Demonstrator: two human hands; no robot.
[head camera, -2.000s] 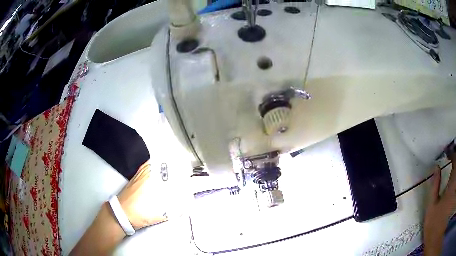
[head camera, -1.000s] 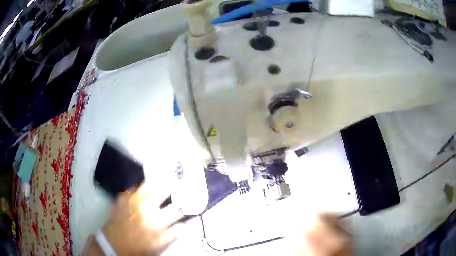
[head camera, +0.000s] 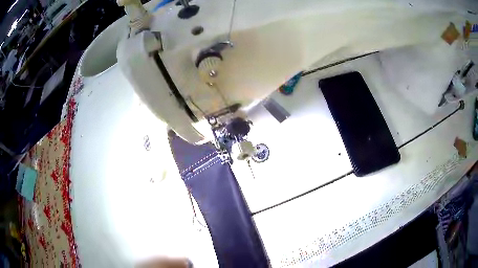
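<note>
A dark purple-black fabric strip (head camera: 223, 209) lies on the white machine bed. It runs from under the presser foot and needle area (head camera: 225, 149) down to the bottom edge of the picture. Two light stitch lines cross it near the foot, and thin thread ends trail at its left side. My left hand (head camera: 163, 263) shows only as a blurred bit at the bottom edge, left of the strip; its fingers and any hold are cut off. My right hand is not in view.
A black smartphone (head camera: 359, 123) lies right of the needle. A grey metal plate (head camera: 276, 110), a small round metal disc (head camera: 261, 153) and a teal-and-orange tool (head camera: 290, 83) lie nearer the foot. The machine arm (head camera: 293, 36) spans above. Red-patterned covering (head camera: 50, 209) lies at left.
The view has shifted. The separate dark piece at left is gone from view, and a longer stitched strip now lies at the foot. My right hand has left the picture; my left is mostly out.
</note>
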